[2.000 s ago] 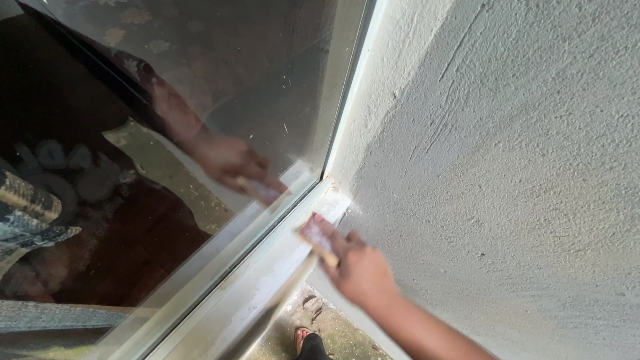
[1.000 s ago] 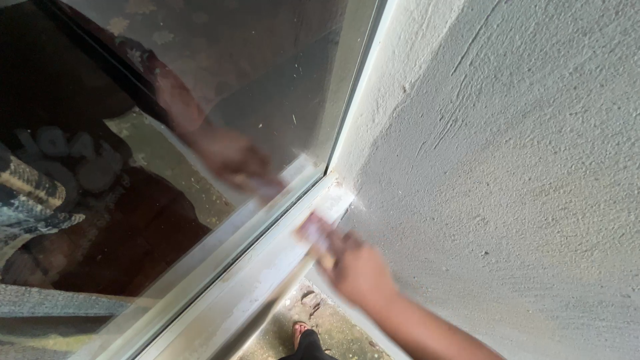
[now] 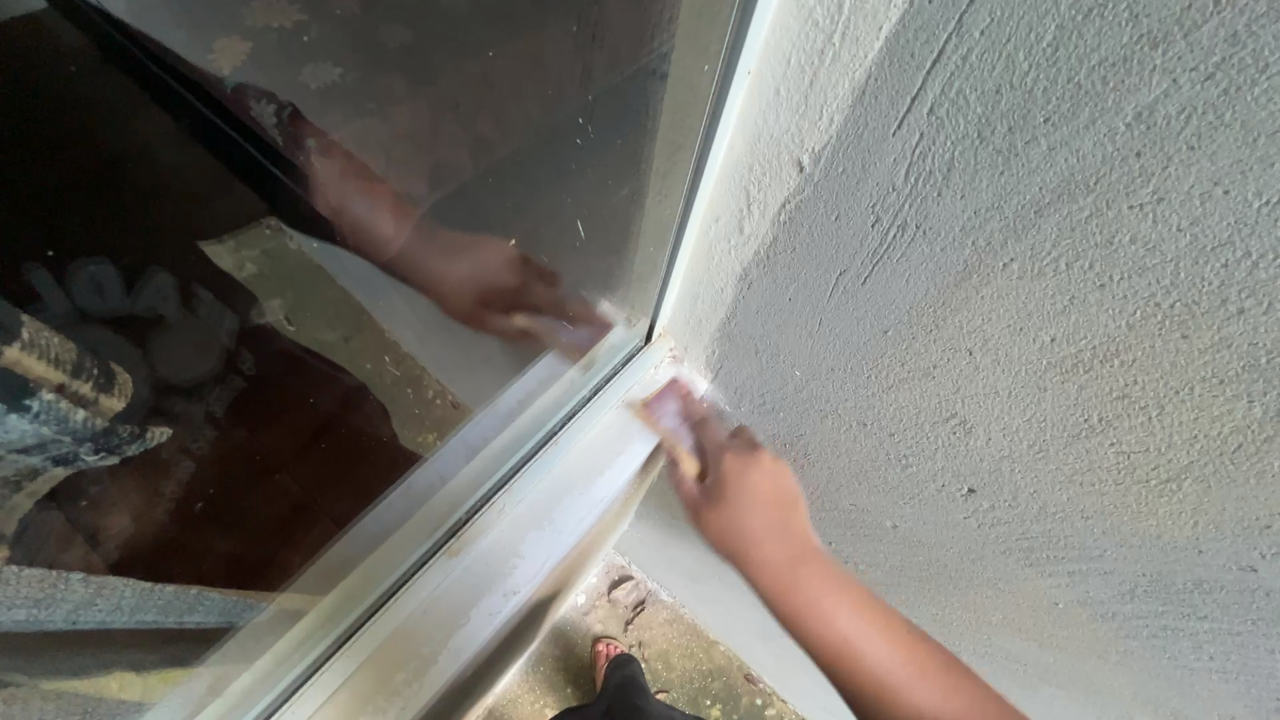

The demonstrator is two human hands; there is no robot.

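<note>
My right hand (image 3: 755,495) grips a small flat pad (image 3: 668,415), pinkish with a yellowish edge, perhaps a sanding pad or sponge; motion blur hides its exact kind. The pad lies against the far end of the white window sill (image 3: 540,530), close to the corner where frame and wall meet. Whitish smears mark the sill's surface. Beside it rises the dark window glass (image 3: 560,170), which mirrors the hand, the arm and the pad. My left hand is out of sight.
A rough plastered grey-white wall (image 3: 1050,350) stands on the right. The pale window frame (image 3: 715,170) runs up along it. Below the sill are a stained concrete floor (image 3: 690,645) and a foot in a sandal (image 3: 606,652).
My right hand has moved the pad slightly along the sill, toward the corner by the wall. It holds the pad in all the frames.
</note>
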